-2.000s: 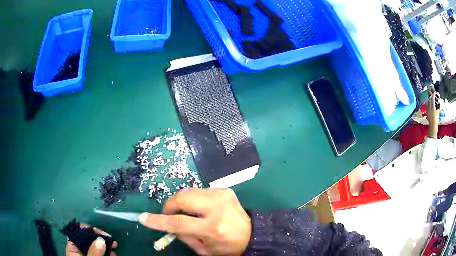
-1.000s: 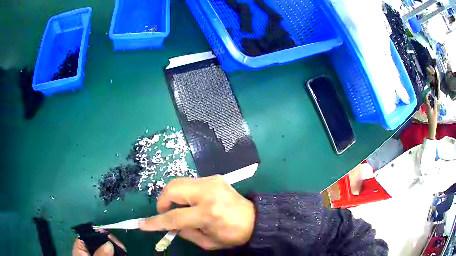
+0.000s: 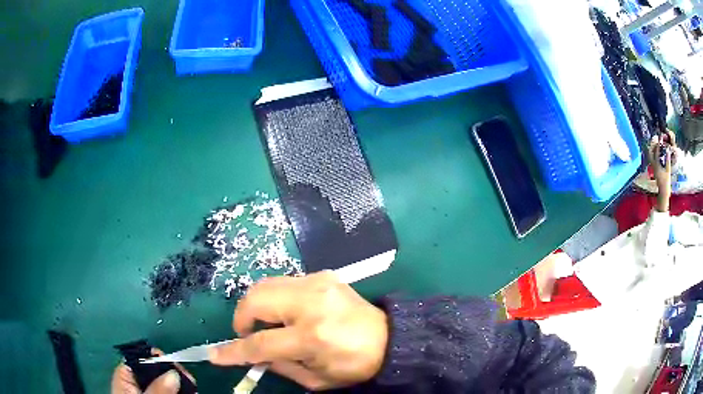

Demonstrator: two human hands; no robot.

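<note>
My right hand (image 3: 308,331) holds the slim silver tweezers (image 3: 189,354) like a pen, their tips pointing left and touching or overlapping the black bundle. My left hand (image 3: 163,382), cut off by the bottom edge, holds the black workpiece bundle (image 3: 140,362), its fanned end up. A heap of tiny white pieces (image 3: 250,242) lies above my right hand, touching a heap of tiny black pieces (image 3: 181,277). The black sheet of small parts (image 3: 327,177) lies right of the white heap. Whether a tiny piece is between the tips cannot be told.
Two small blue bins (image 3: 92,127) (image 3: 216,61) stand at the back left. A blue basket (image 3: 432,94) with black strips and another basket (image 3: 559,158) with white cloth stand back right. A smartphone (image 3: 509,177) and spare black strips (image 3: 68,362) lie on the bench. Another person's arm (image 3: 661,181) is far right.
Two seconds ago the tweezers were apart from the bundle, up and right of it; they reached it a second ago and remain there. My right hand has moved slightly left.
</note>
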